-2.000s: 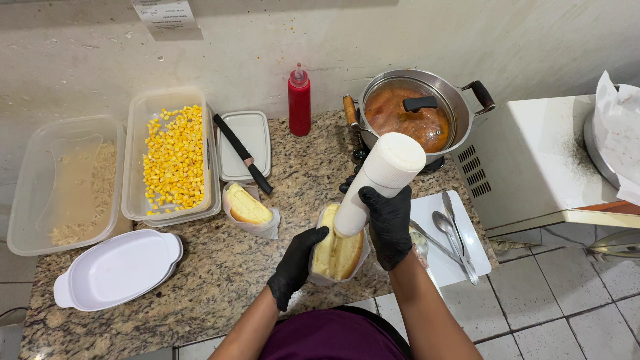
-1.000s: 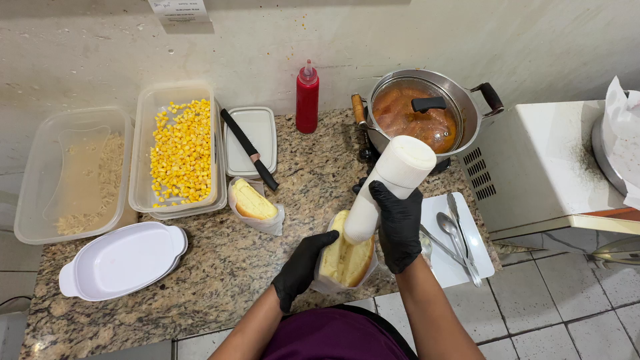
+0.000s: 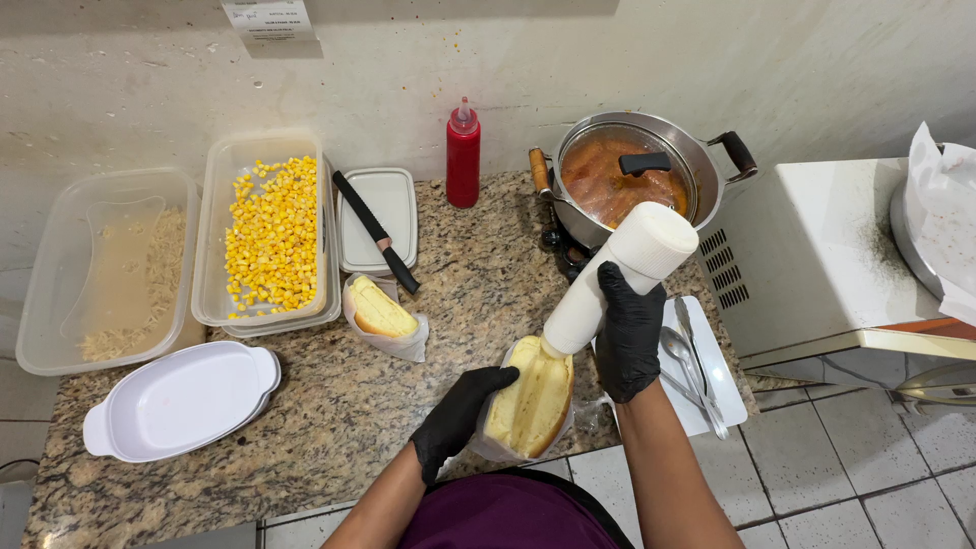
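Note:
My left hand [image 3: 460, 415], in a black glove, holds a split bread bun [image 3: 531, 408] in a thin clear bag near the counter's front edge, thumb on the bun's rim. My right hand [image 3: 630, 335], also gloved in black, grips a white squeeze bottle [image 3: 591, 293] tilted nozzle-down. Its tip meets the upper end of the bun's cut, where a pale strip of sauce lies along the opening. A second split bun [image 3: 379, 309] in a bag rests on the granite counter to the left. Behind it a black serrated knife [image 3: 374, 226] lies across a lidded container [image 3: 389, 194].
A red squeeze bottle [image 3: 463, 160] stands by the wall beside a lidded pot of red sauce [image 3: 568, 206]. Corn kernels fill a plastic tub [image 3: 200, 267]; another tub [image 3: 27, 328] holds pale shreds. White oval dishes [image 3: 97, 431] sit front left. Spoons and tongs lie on a white tray [image 3: 732, 404].
The white bottle's nozzle has moved from lower along the bun's cut to its upper end. My left hand keeps its hold on the bun.

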